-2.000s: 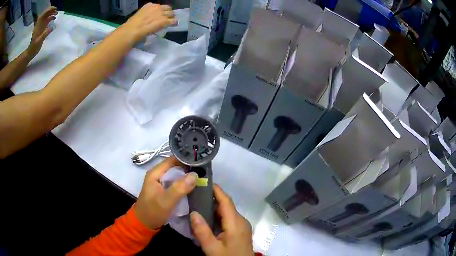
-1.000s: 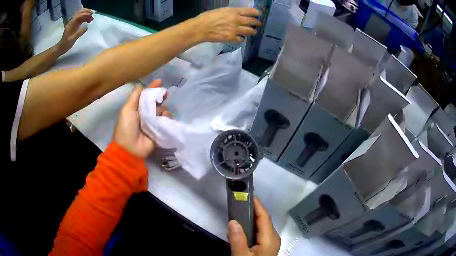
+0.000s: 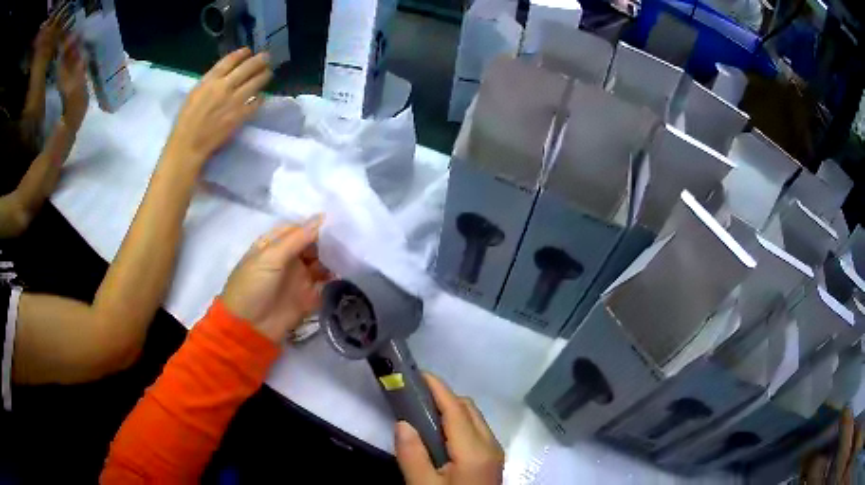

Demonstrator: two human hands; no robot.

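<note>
A dark grey handheld fan (image 3: 372,317) with a yellow label is held tilted by its handle in my right hand (image 3: 455,440). Its round head points up and left. My left hand (image 3: 280,275), in an orange sleeve, grips a limp translucent white sleeve (image 3: 353,223) just above and behind the fan head. The fan is outside the sleeve. A white cable (image 3: 305,330) lies on the bench, mostly hidden behind my left hand.
Open retail boxes (image 3: 488,223) with raised flaps stand in rows at the right. Whitish bags (image 3: 384,142) lie behind the sleeve. Another person's arm (image 3: 142,227) reaches in from the left. Upright boxes stand at the back. A hand shows at the lower right edge.
The fan has turned and tilted left, its head now close to my left hand. The sleeve is raised from hanging low to above the fan. The other person's arm has drawn back left.
</note>
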